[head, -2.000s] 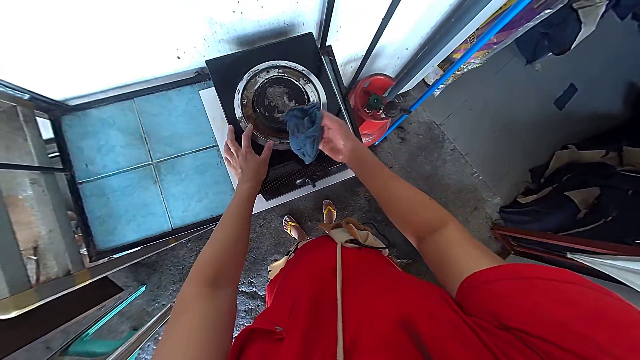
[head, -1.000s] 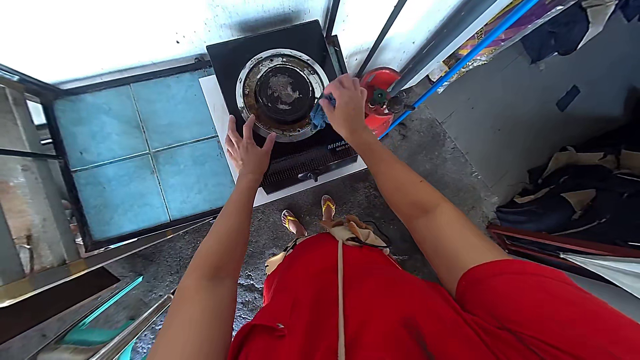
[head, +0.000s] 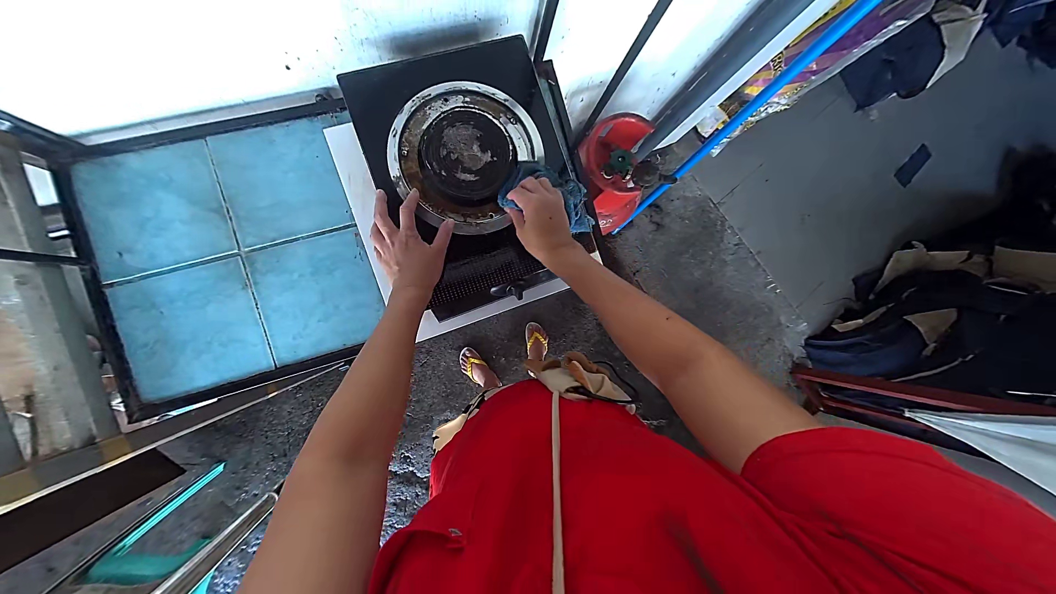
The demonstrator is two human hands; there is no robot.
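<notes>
A black gas stove (head: 371, 103) stands against the white wall, with a round metal burner ring (head: 402, 148) on its top. The ring has brown stains, and its dark middle bears grey residue. My right hand (head: 540, 216) grips a blue cloth (head: 577, 198) at the ring's lower right edge; part of the cloth spreads toward the stove's right side. At the ring's lower left, my left hand (head: 410, 252) holds nothing, its fingers apart at the stove's edge. The stove's control knob (head: 508, 290) shows on the front, below and between my hands.
Left of the stove is a blue tiled counter (head: 173, 206) with a dark frame. A red gas cylinder (head: 615, 153) stands close on the right, beside a slanting blue pole (head: 759, 103). Dark clothes (head: 916, 330) lie in a pile farther right.
The cloth, bunched over the ring's right part two seconds ago, is now at its lower right edge in my right hand. My left hand has stayed near the ring's lower left.
</notes>
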